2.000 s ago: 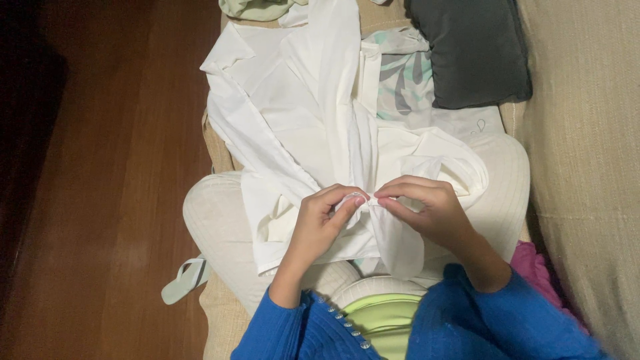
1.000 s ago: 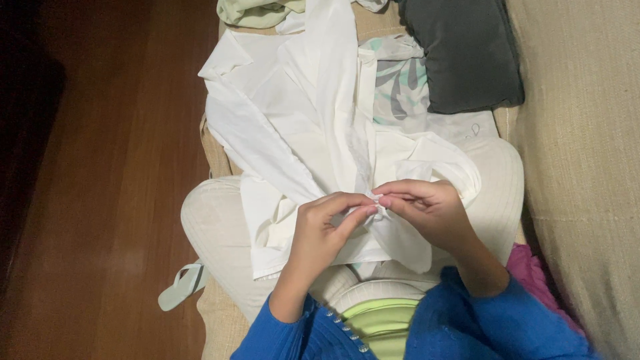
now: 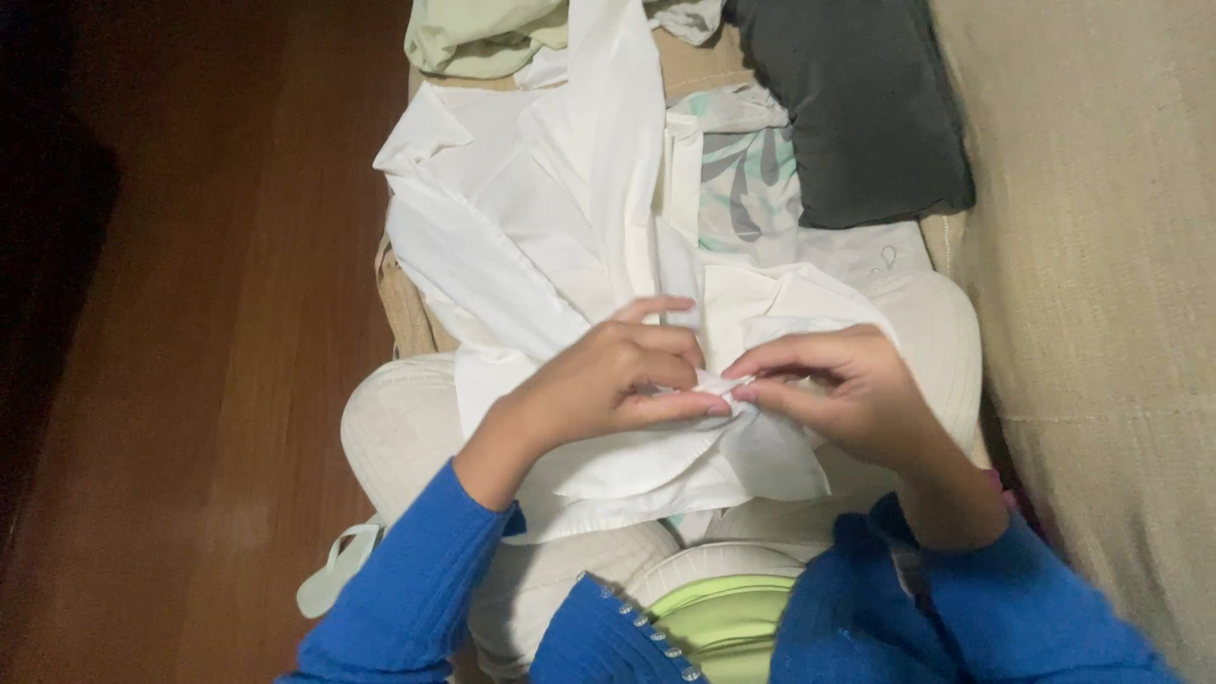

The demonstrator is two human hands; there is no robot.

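A white collared shirt (image 3: 532,223) lies spread across my lap, its collar at the upper left. Both hands pinch its fabric near the lower middle. My left hand (image 3: 632,370) has thumb and fingers closed on a gathered fold, the index finger stretched out above. My right hand (image 3: 831,385) grips the edge of the same fold between thumb and index finger, close to the left fingertips. Whether a button sits between the fingers, I cannot tell. The shirt's lower hem hangs over my crossed legs.
A dark grey cushion (image 3: 860,114) lies at the upper right, beside a patterned grey and green cloth (image 3: 750,185). Pale green fabric (image 3: 484,38) is bunched at the top. The beige sofa back (image 3: 1092,285) rises on the right. A flip-flop (image 3: 337,570) rests on the wooden floor (image 3: 199,332).
My left hand has turned and changed its hold on the fabric, with its index finger now extended. The right hand still pinches the cloth beside it.
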